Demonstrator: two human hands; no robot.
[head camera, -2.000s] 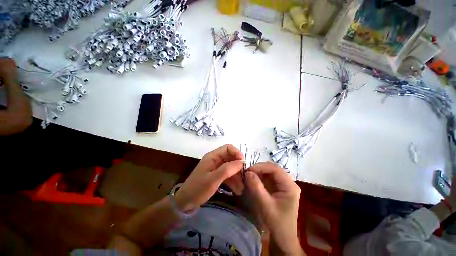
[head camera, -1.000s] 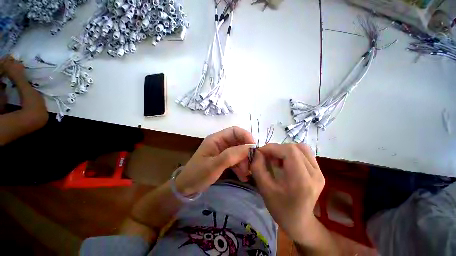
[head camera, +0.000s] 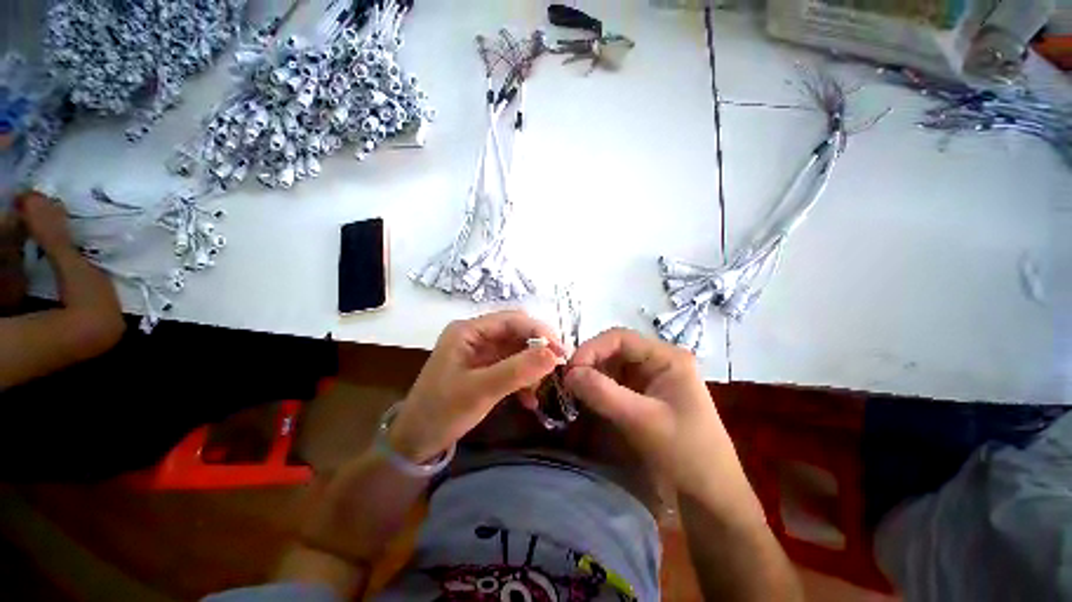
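Observation:
My left hand (head camera: 484, 379) and my right hand (head camera: 635, 382) meet at the table's front edge, over my lap. They pinch thin wire ends (head camera: 569, 315) between the fingertips; the dark and light strands stick up above the fingers. A small dark loop of wires (head camera: 557, 406) hangs below, between the hands. A bit of white shows at my left fingertips. The rest of the held piece is hidden by the fingers.
On the white table lie a middle bundle of leads (head camera: 488, 212), a right bundle (head camera: 776, 229), a large heap (head camera: 308, 106), a smartphone (head camera: 363, 266) and keys (head camera: 594, 45). A neighbour's arm (head camera: 71, 300) is at left, a grey sleeve (head camera: 982, 529) at right.
The view has shifted, and the keys show again at the back. The fingers still pinch the wires, and the right hand is turned a little. A dark wire loop now shows below them.

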